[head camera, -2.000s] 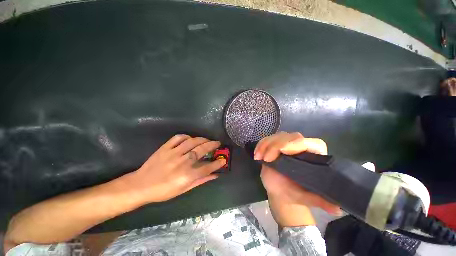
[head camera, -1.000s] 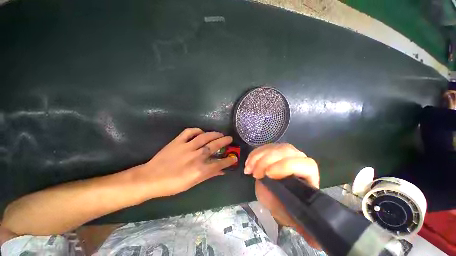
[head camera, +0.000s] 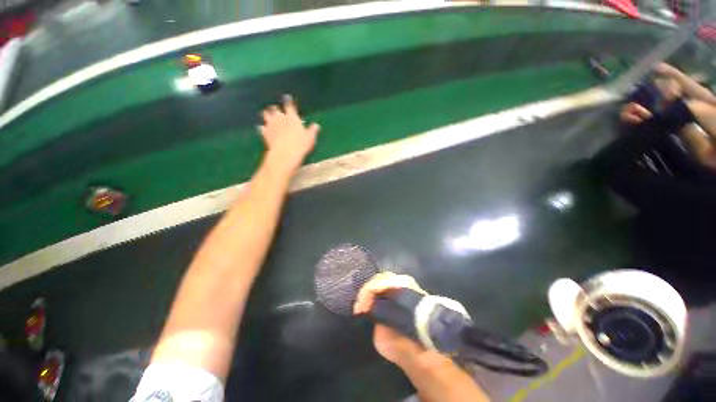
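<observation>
My left hand (head camera: 289, 135) reaches over the green conveyor belt (head camera: 377, 118), fingers spread, with nothing seen in it. My right hand (head camera: 390, 306) holds the black electric screwdriver (head camera: 404, 312) just right of the round grey screw dish (head camera: 345, 276); its tip is hidden. One electronic unit (head camera: 202, 74) lies on the belt beyond my left hand, and another unit (head camera: 106, 200) lies nearer, to the left. Two small red and yellow units, one unit (head camera: 35, 323) above the other unit (head camera: 49, 373), are blurred at the bench's left end.
The pale edge strip (head camera: 392, 149) separates the belt from the dark green bench (head camera: 424, 204). A white fan (head camera: 634, 326) stands at the lower right. Another person's arms (head camera: 683, 118) and dark clothing show at the right edge. A small dark item (head camera: 599, 67) lies farther along the belt.
My left hand has left the unit near the dish and stretched forward over the belt. The view has shifted to show the belt. The driver stays in my right hand.
</observation>
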